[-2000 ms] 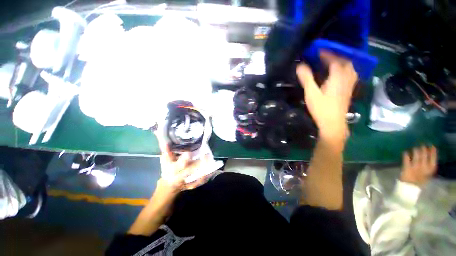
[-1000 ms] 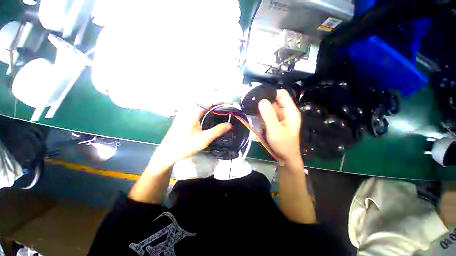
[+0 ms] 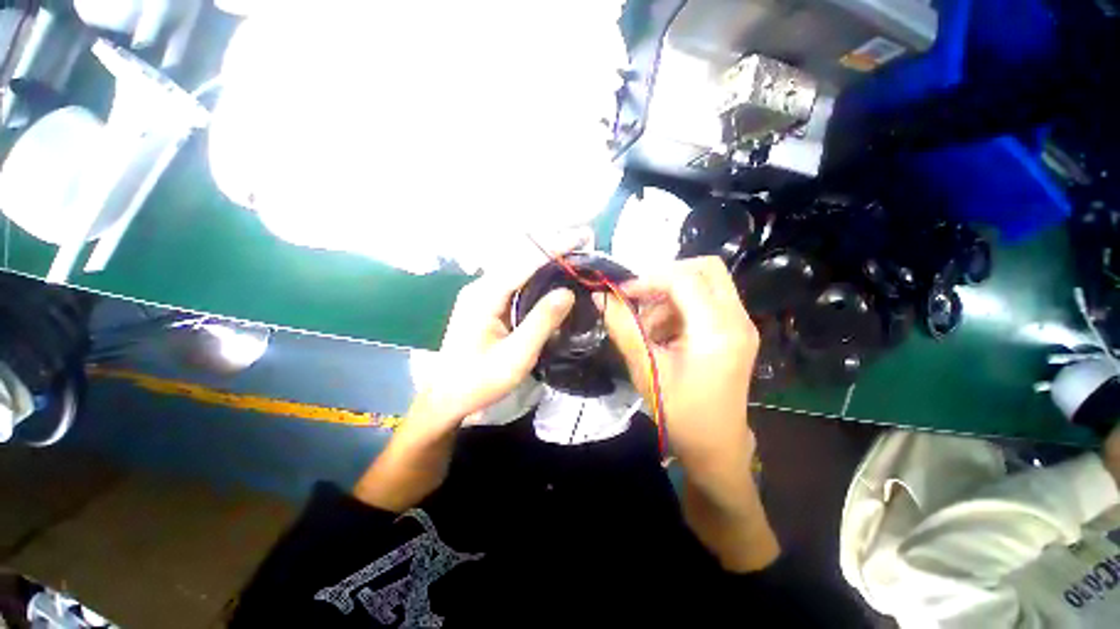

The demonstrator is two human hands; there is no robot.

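Observation:
A white housing (image 3: pixel 580 418) is held upright near my body at the bench's front edge. A black round inner part (image 3: pixel 575 349) sits in its open end, facing up. My left hand (image 3: pixel 489 347) grips the housing's left side, thumb on the black part. My right hand (image 3: pixel 690 347) is on its right side, fingertips on the black part. Red and yellow wire leads (image 3: pixel 652 375) run over the top of the opening and hang across my right hand, ending in a small plug. My fingers hide part of the opening.
Glaring white housing stock (image 3: pixel 418 123) lies beyond my hands, with bracketed units (image 3: pixel 129 154) at far left. A silver-grey screw feeder (image 3: pixel 768 98) stands behind. Black round covers (image 3: pixel 835 313) lie right, before a blue bin (image 3: pixel 1013 184). A person's light sleeve (image 3: pixel 958 522) is at lower right.
My right hand, earlier at the blue bin, then holding a black round piece beside the housing, is now over the housing's opening. The view has shifted, and the wires now hang lower over my right hand.

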